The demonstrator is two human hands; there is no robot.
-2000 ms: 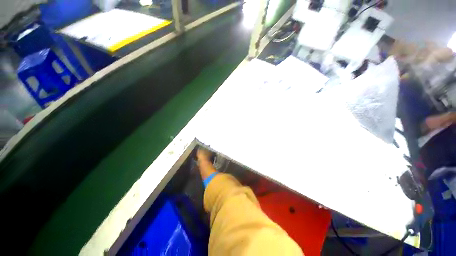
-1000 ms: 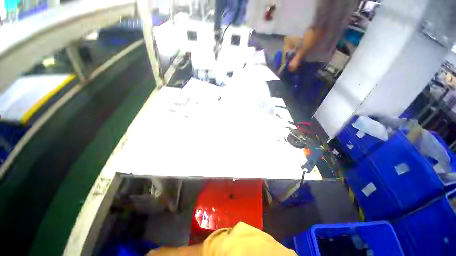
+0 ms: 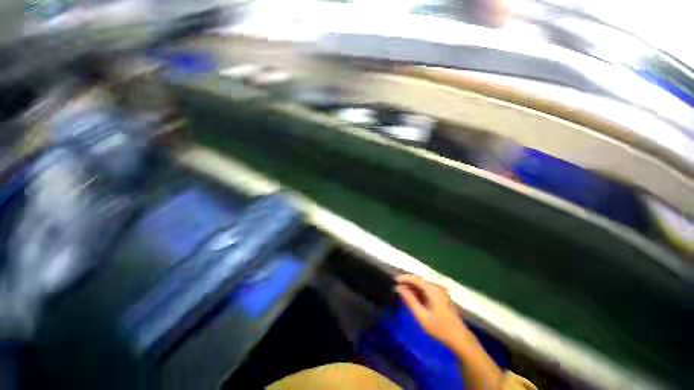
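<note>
The whole view is blurred. My right hand (image 3: 430,301) is bare, low right of centre, beside the cream edge (image 3: 373,247) of the green belt and above a blue object (image 3: 415,346). Its fingers look bent; whether it holds anything cannot be told. My left hand is not in view; a yellow cloth shape shows at the bottom centre. A long row of blue-grey parts (image 3: 228,247) lies slantwise on the dark bench at the left. A bright blue tray or mat (image 3: 270,288) lies beside it.
The recessed green conveyor belt (image 3: 449,263) runs from upper left to lower right. Shiny, crumpled, pale bag-like shapes (image 3: 61,221) are at the far left. Beyond the belt are a blue box-like object (image 3: 574,187) and blurred white items (image 3: 407,126).
The view has swung from the white table and red object to the dark bench and belt. My right hand now shows beside the belt edge.
</note>
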